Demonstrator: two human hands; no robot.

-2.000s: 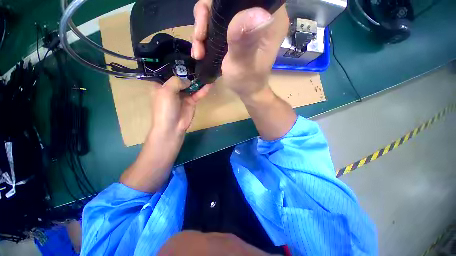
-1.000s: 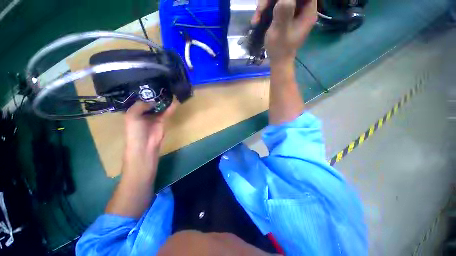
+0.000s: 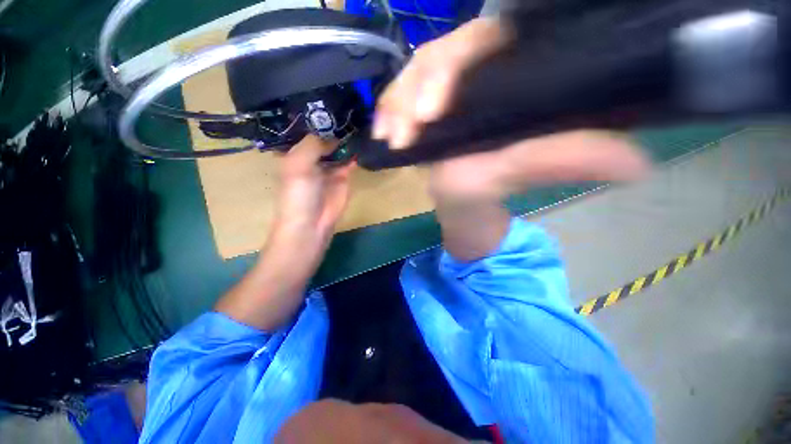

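My left hand (image 3: 314,178) holds the open ear cup housing (image 3: 293,130) from the near side, its fingertips beside a green circuit board (image 3: 340,151). The headset's silvery hoops (image 3: 247,43) arc to the left of the cup, and a wide black headband pad (image 3: 299,57) lies behind it. My right hand (image 3: 468,130) is blurred and wraps around the black electric screwdriver (image 3: 546,78), which is tilted and large in the picture. The tool's front end is at the cup's right side; its bit cannot be made out.
The tan cardboard sheet (image 3: 234,204) lies under the headset on the green bench (image 3: 347,253). A black cable bundle (image 3: 39,225) with white ties (image 3: 26,299) is at the left. Part of the blue tray (image 3: 425,22) shows behind my right hand. Yellow-black tape (image 3: 685,251) marks the floor.
My right hand has come back from the feeder to the ear cup with the screwdriver, now more tilted than at first. The view has shifted; my left hand stays on the cup.
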